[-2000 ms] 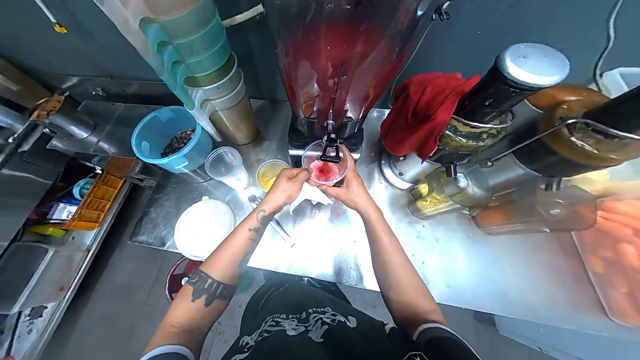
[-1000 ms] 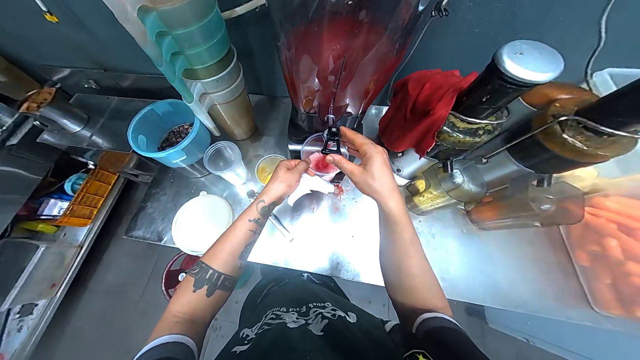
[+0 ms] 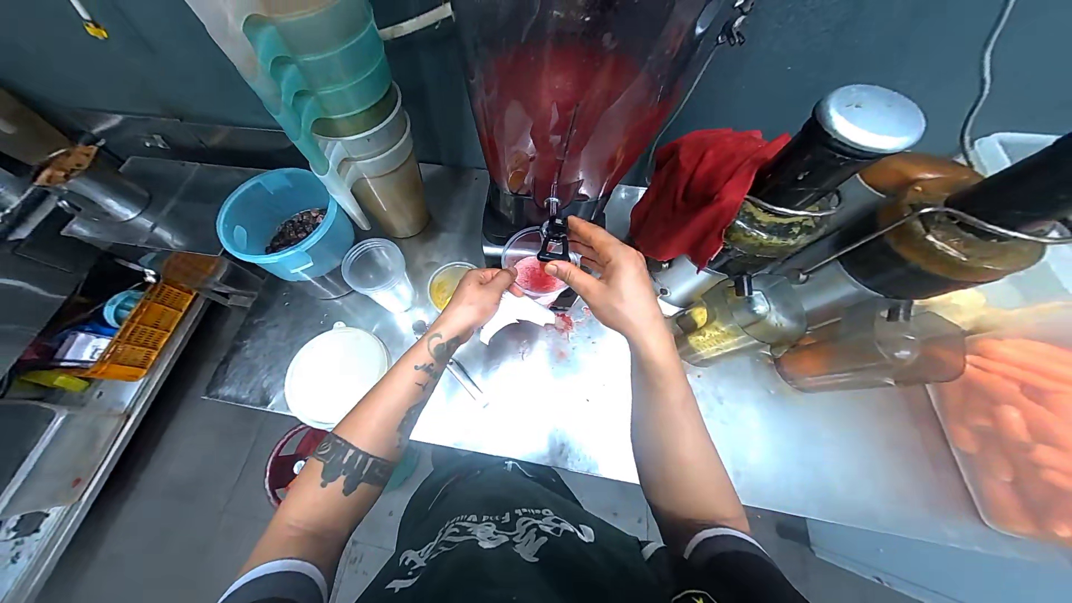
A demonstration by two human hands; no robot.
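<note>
My left hand [image 3: 479,300] grips the left rim of a clear plastic cup [image 3: 536,278] with pink-red slush in it. The cup is under the black tap [image 3: 554,241] of a tall clear dispenser [image 3: 561,109] filled with red liquid. My right hand [image 3: 610,276] is at the tap's right side, fingers bent around its lever, thumb near the cup's rim; whether it touches the cup I cannot tell. Below the cup, white paper [image 3: 515,316] and red spilled slush [image 3: 564,323] lie on the steel counter [image 3: 544,410]. A cup of yellow contents [image 3: 449,283] stands beside my left hand.
To the left are stacked clear cups [image 3: 377,272], a blue bucket [image 3: 285,222] with dark contents, stacked pitchers [image 3: 385,167] and a white lid [image 3: 337,375]. To the right stand a red cloth [image 3: 699,193], juicers with pitchers [image 3: 745,314] and a tub of carrots [image 3: 1017,435].
My right hand has gone from the cup's side, where it was two seconds ago, up to the tap lever. My left hand has stayed at the cup.
</note>
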